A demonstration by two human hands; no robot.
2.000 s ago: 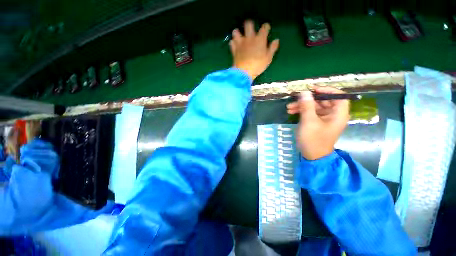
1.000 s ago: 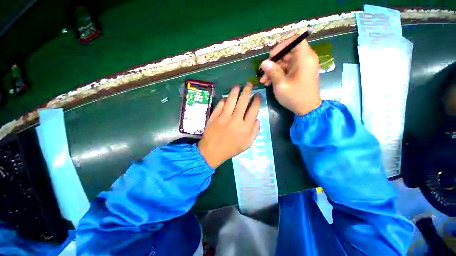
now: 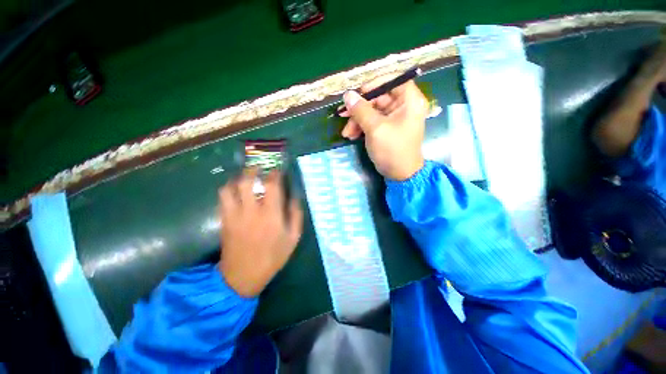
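Note:
A phone unit [image 3: 264,153] with a dark red frame lies on the glossy dark green bench, left of the sticker strip. My left hand [image 3: 257,226] is on its lower part, with the fingers over it; hand and unit are blurred. The pale sticker strip [image 3: 339,219] with rows of marks runs down the bench between my hands. My right hand [image 3: 391,131] holds thin black tweezers [image 3: 391,84], tip pointing left, above amber tape [image 3: 431,106] and near the strip's top. What the tip holds is too small to tell.
Beyond the worn edge rail [image 3: 292,96], the green conveyor carries units [image 3: 301,13]. A blue strip [image 3: 66,270] lies left. Spare sheets [image 3: 507,139] and plain backing paper [image 3: 464,139] lie right. A black fan [image 3: 617,234] and another person's arm [image 3: 632,117] are far right.
My left hand was on the conveyor, then over the strip's top; now it is left, on the phone unit. My right hand has uncovered more of the strip. The view has shifted.

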